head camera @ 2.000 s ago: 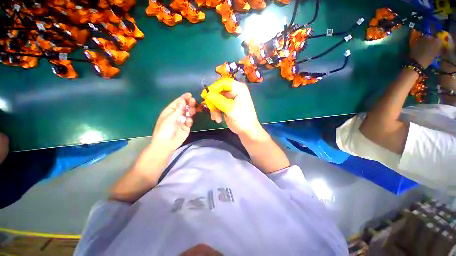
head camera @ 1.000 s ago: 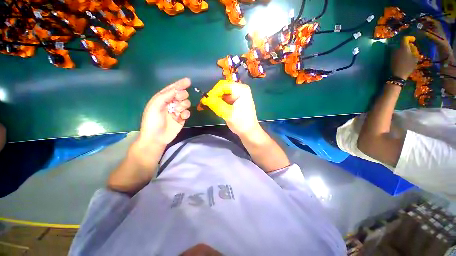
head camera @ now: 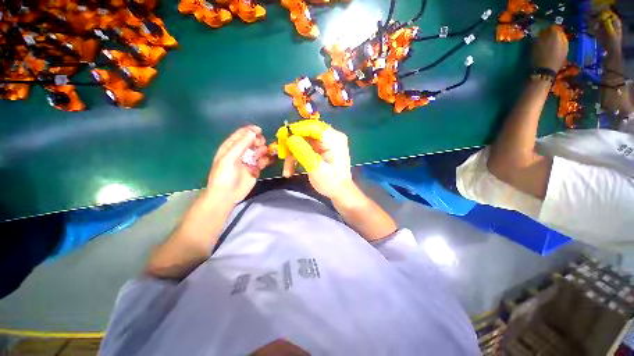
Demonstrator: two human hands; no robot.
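Note:
My left hand (head camera: 236, 163) is bare, its fingers curled around small pale pieces (head camera: 249, 157) that show between the fingers. My right hand (head camera: 316, 151) wears bright yellow finger covers and grips an orange-and-black part (head camera: 274, 149), mostly hidden by the fingers. A small dark tip of it sticks up above the yellow fingertips. The two hands are close together over the bench's front edge, with the part's orange end beside the left fingertips. Whether they touch is unclear.
Green benchtop (head camera: 188, 132) holds a large orange pile (head camera: 76, 49) at far left and a looser group (head camera: 375, 66) with black leads and white tags at centre right. One orange part (head camera: 303, 99) lies just beyond my right hand. Another worker's arm (head camera: 518, 132) is at right; blue sheeting (head camera: 424, 191) hangs below the edge.
My left hand opened out and away a second ago, and is now back near the right hand with its fingers more upright. The right hand keeps its grip. The view has shifted slightly.

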